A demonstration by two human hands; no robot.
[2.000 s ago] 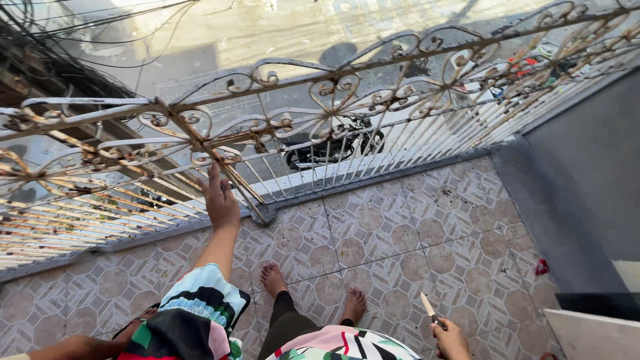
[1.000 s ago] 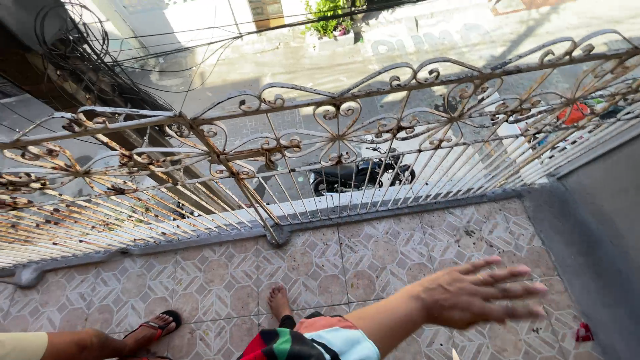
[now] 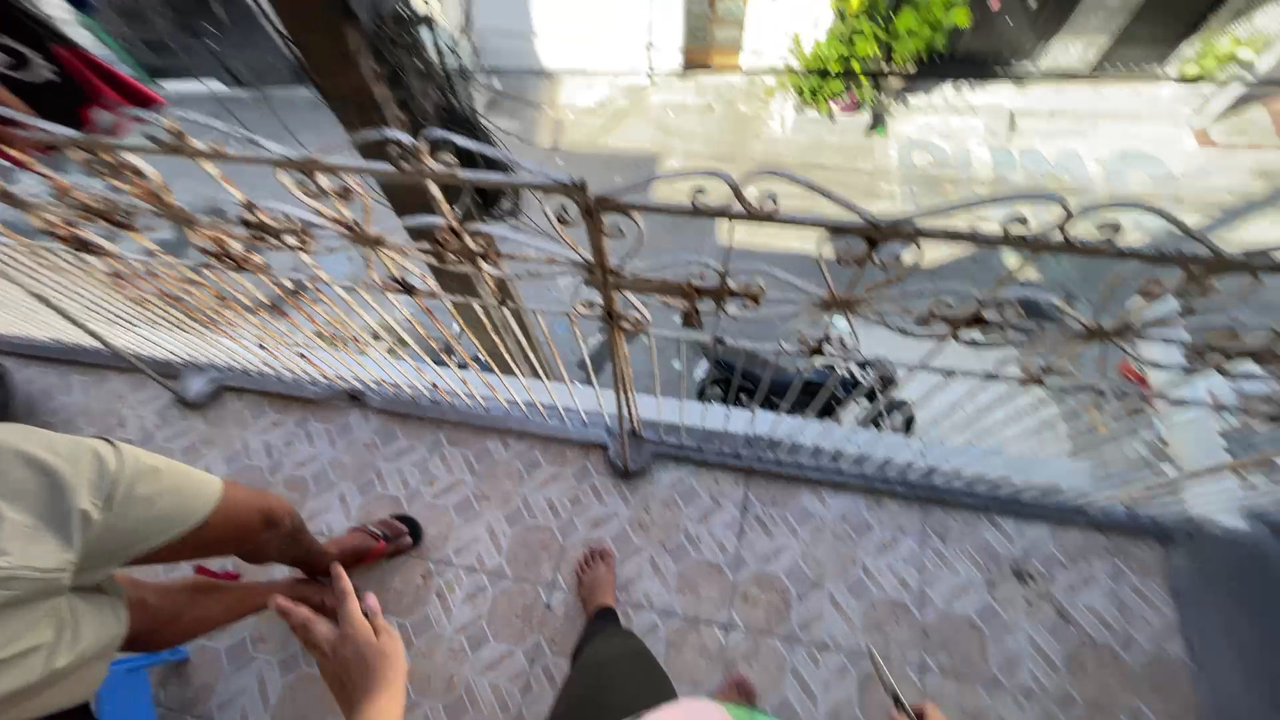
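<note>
My left hand is raised palm-up over the tiled floor at the lower left, fingers apart and holding nothing. It appears in front of another person's legs. At the bottom edge, right of centre, my right hand is mostly cut off by the frame; a knife points up and left from it, its metal blade showing. My bare foot rests on the tiles between the two hands. Ahead of me runs a rusty wrought-iron balcony railing with scrollwork and thin bars.
A person in beige shorts is at the left, wearing a flip-flop, beside a blue plastic object. Below the railing, a black motorcycle stands in the street. Overhead wires hang at upper left. A grey wall borders the right side.
My left hand was at the railing two seconds ago, then stretched out to the right; now it is at the lower left. The view has swung left, bringing in more of the other person.
</note>
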